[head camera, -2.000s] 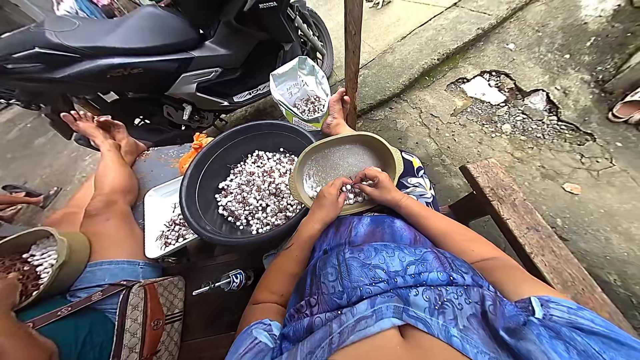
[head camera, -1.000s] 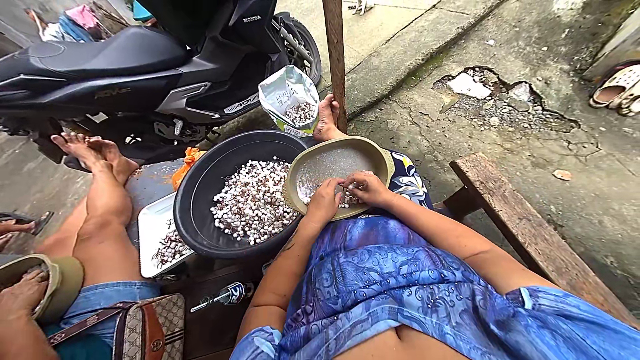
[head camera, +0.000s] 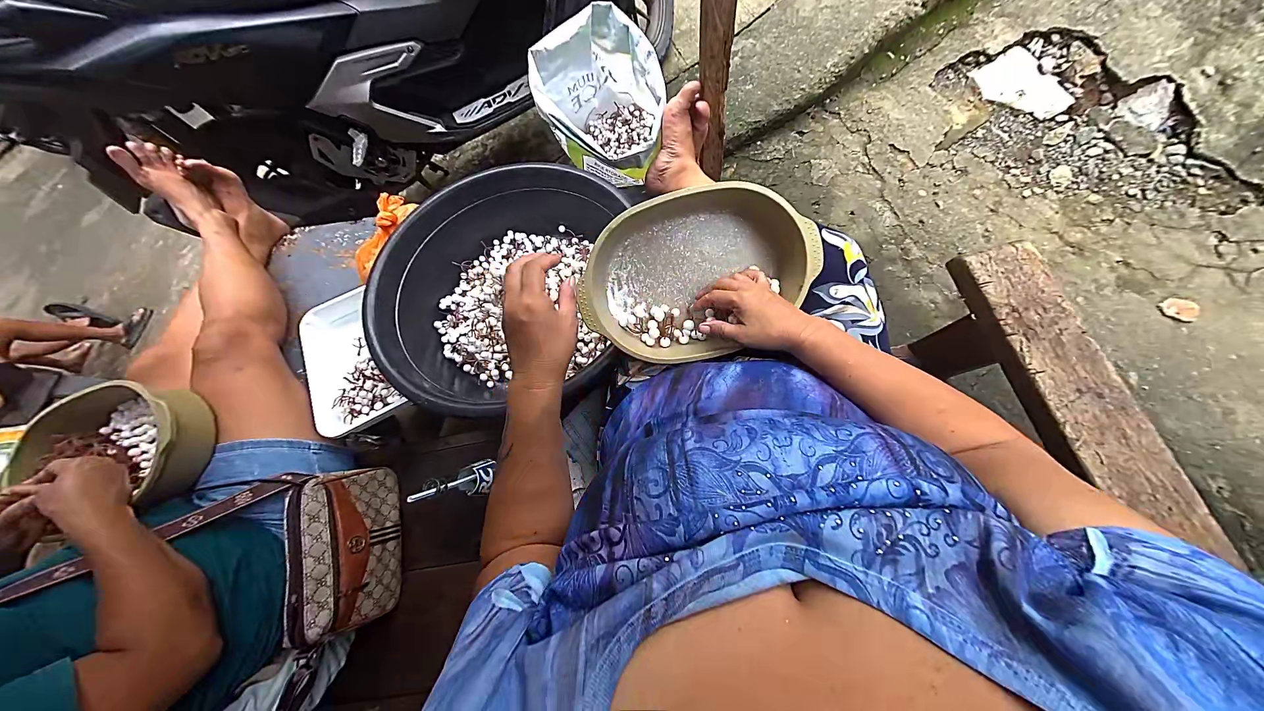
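An oval olive-green plastic basin (head camera: 691, 237) rests tilted on my lap, with small white balls on brown stems (head camera: 664, 322) along its near edge. My right hand (head camera: 749, 310) is inside it, fingers curled over the balls; whether it grips any is hidden. My left hand (head camera: 540, 311) is raised over the right part of a large round black tub (head camera: 405, 267), fingers apart, nothing seen in it. A heap of the same white balls with stems (head camera: 484, 296) fills the tub's middle. Behind the tub stands an opened foil bag (head camera: 592, 79) holding more of them.
A white tray (head camera: 321, 346) with stemmed pieces lies left of the tub. At far left a person (head camera: 89, 504) works over another olive basin (head camera: 183, 434). A patterned bag (head camera: 370, 553), a wooden bench (head camera: 1076, 375), a wooden post (head camera: 715, 89) and a black motorcycle (head camera: 247, 79) stand around.
My left hand has left the oval basin and moved left over the black tub. My right hand stays in the basin. The neighbour's basin has tilted, and its contents show again.
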